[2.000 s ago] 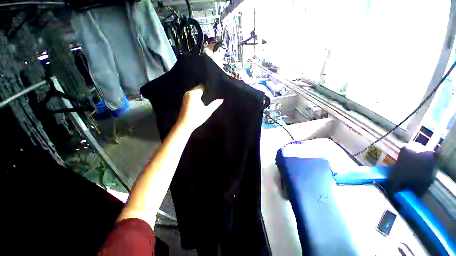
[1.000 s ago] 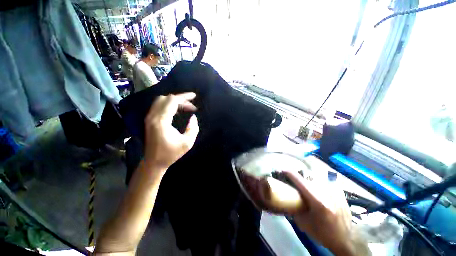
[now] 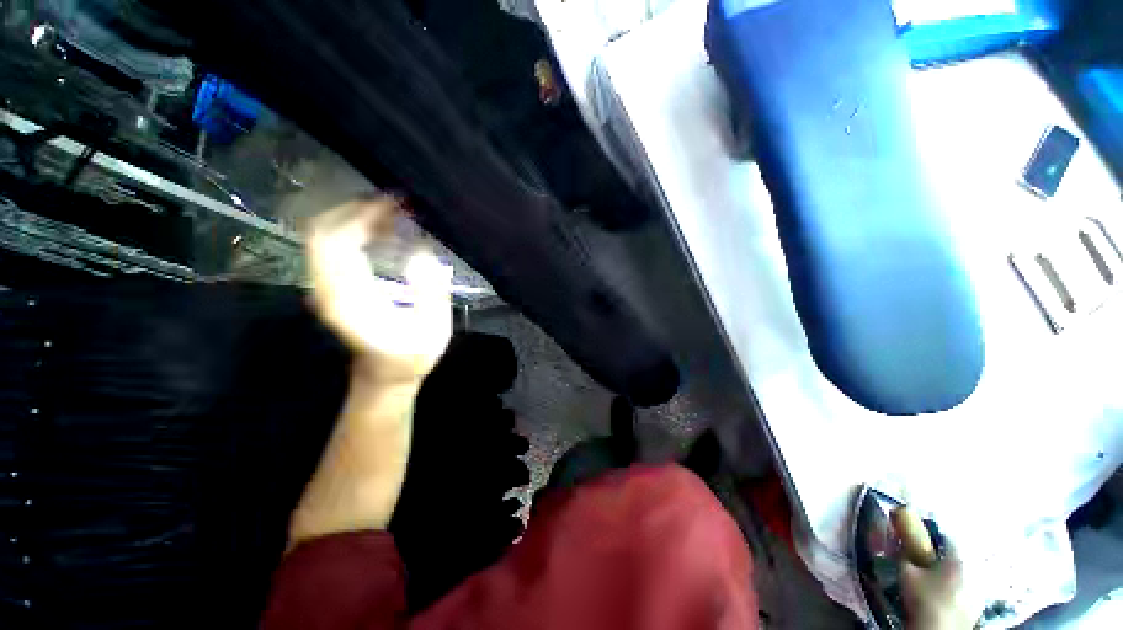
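Observation:
The black garment hangs at upper centre, running diagonally down to the right beside the table; its hanger is out of view. My left hand is blurred, left of the garment, with its fingers apart and nothing seen in it. My right hand is at the lower right, partly cut off by the bottom edge. It grips the steam iron, which is on the near end of the white pressing table.
A padded blue board lies over the table. A phone-like dark object and a slotted metal frame lie to its right. Black garments fill the lower left below a metal bar. Blue arms stand at upper right.
The view has turned down. My right hand and the iron have gone from beside the hanging garment to the table's near end. My left hand is now away from the garment's upper part.

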